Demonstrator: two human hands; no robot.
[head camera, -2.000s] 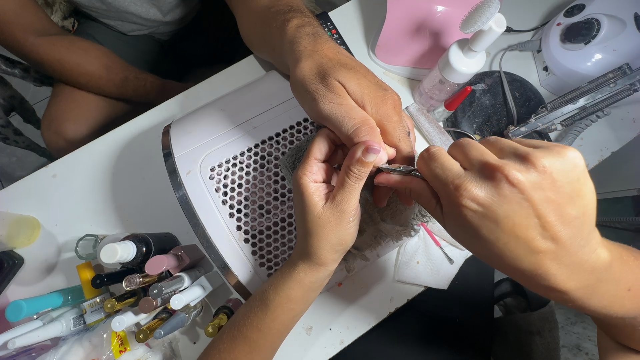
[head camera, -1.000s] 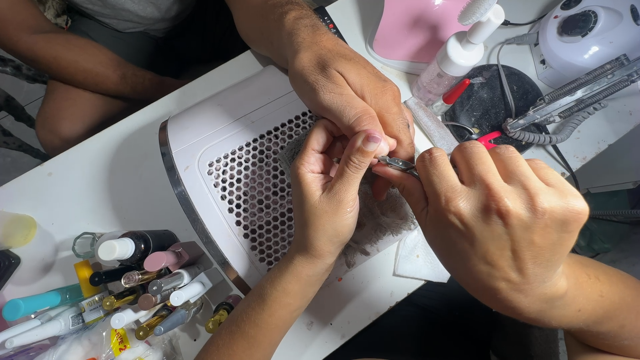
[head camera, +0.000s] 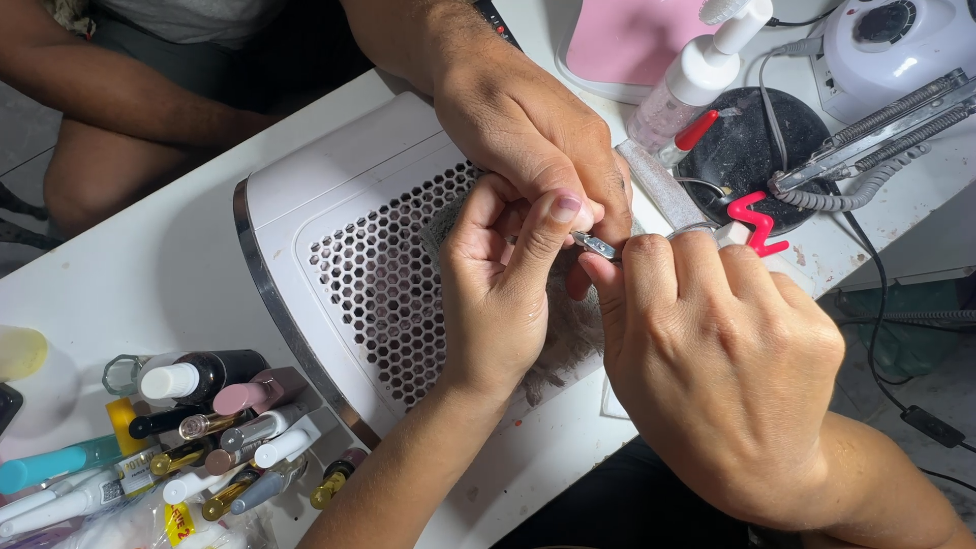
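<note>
My right hand is closed around a metal cuticle nipper, whose jaws touch a fingertip of another person's hand. With thumb and fingers, my left hand grips a finger of that same hand. All three hands meet above the right part of a white nail dust collector with a honeycomb grille. A grey-brown, fluffy cloth lies under the hands. The nipper's handles are mostly hidden in my right palm.
Many nail polish bottles crowd the lower left. At the upper right are a pump bottle, a red-tipped tube, a black round base, a spring lamp arm, a white nail drill unit and a pink-topped device.
The pink stick and part of the white sheet seen near my right wrist two seconds ago are now out of sight. My right hand has shifted slightly, the nipper still in it.
</note>
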